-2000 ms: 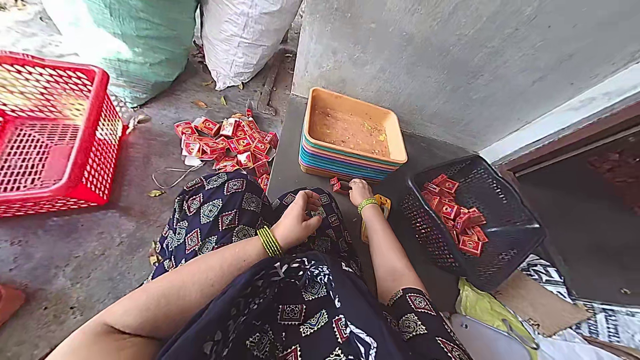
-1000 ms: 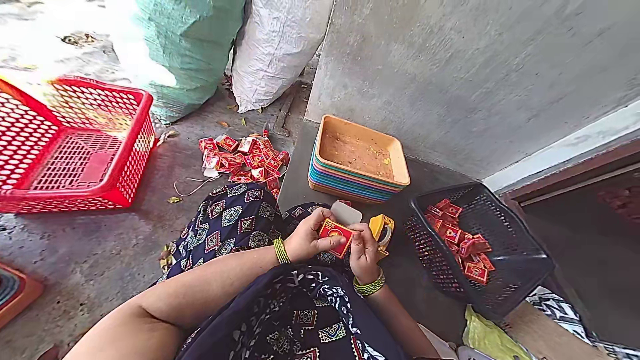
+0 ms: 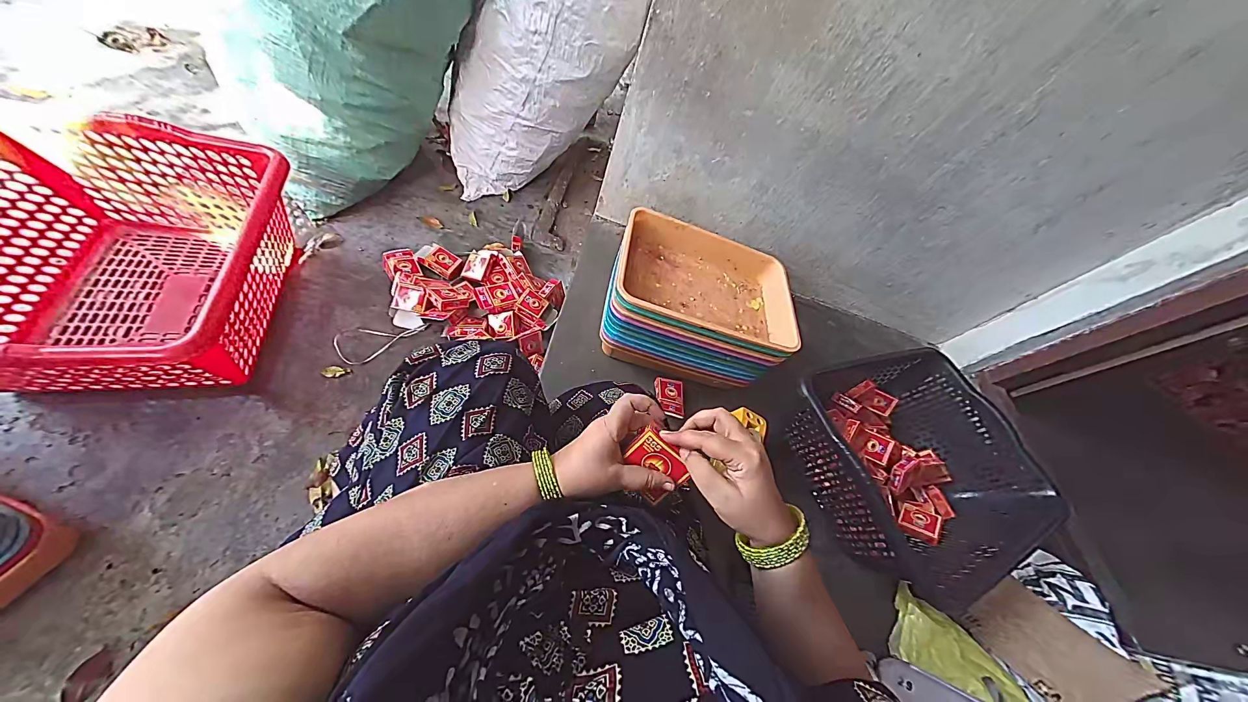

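Above my lap, my left hand (image 3: 609, 453) grips a small red printed cardboard box (image 3: 656, 462) from its left side. The fingertips of my right hand (image 3: 731, 468) pinch the same box at its upper right edge. Just beyond, another small red box (image 3: 669, 396) lies on the dark slab. A yellow object (image 3: 751, 421), partly hidden behind my right hand, looks like a tape dispenser. On the floor to the left is a pile of red boxes (image 3: 502, 292). More red boxes (image 3: 902, 463) lie inside a black plastic basket (image 3: 994, 458) at the right.
A stack of coloured plastic trays (image 3: 697, 341) stands near the grey wall (image 3: 926, 146). At the far left sits a red perforated plastic basket (image 3: 234, 322). Behind are a green sack (image 3: 341, 97) and a white sack (image 3: 536, 88). A yellow-green bag (image 3: 941, 643) lies at lower right.
One second ago a pale flap stood up from the box between my hands; now its red printed face shows, and my right fingers have moved onto its upper edge. The view has shifted since two seconds ago.
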